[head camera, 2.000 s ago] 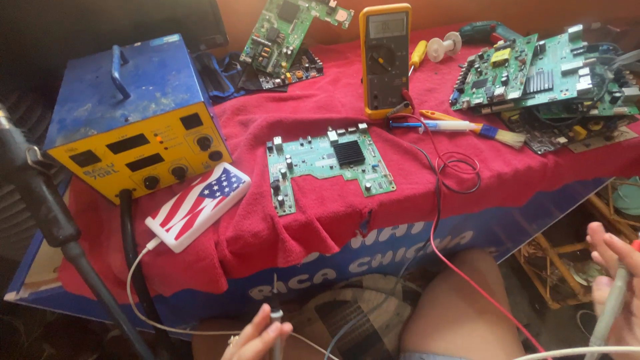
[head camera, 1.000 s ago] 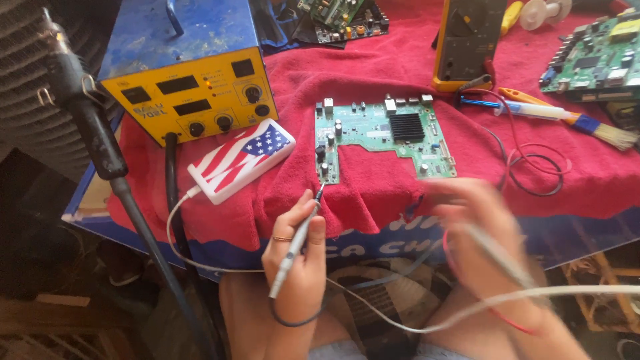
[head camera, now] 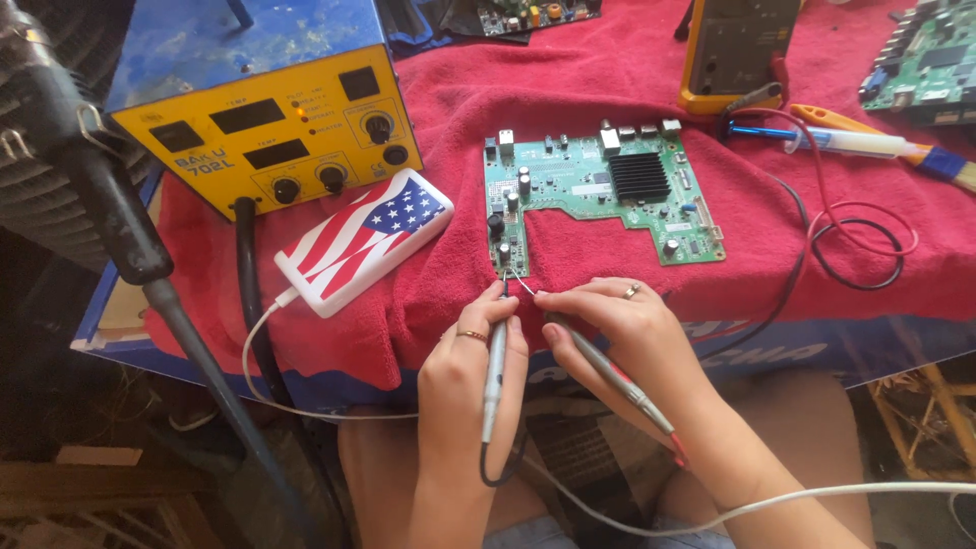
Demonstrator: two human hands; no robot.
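A green circuit board with a black finned heat sink lies flat on a red cloth. My left hand grips a grey multimeter probe with a black lead, its tip at the lower left corner of the board. In my right hand is the other grey probe, with a red lead, slanting to the same corner. Both tips are close together there; firm contact cannot be told. The yellow-cased multimeter stands behind the board, partly cut off by the frame.
At left stand a blue and yellow BAKU rework station and its hot-air handpiece. A flag-patterned power bank lies beside the board. On the right are a syringe, a brush, looped leads and another circuit board. A white cable crosses my right forearm.
Both hands, low and apart two seconds ago, have come together at the board's lower left corner. The right probe has moved left to join the left one. The view has shifted.
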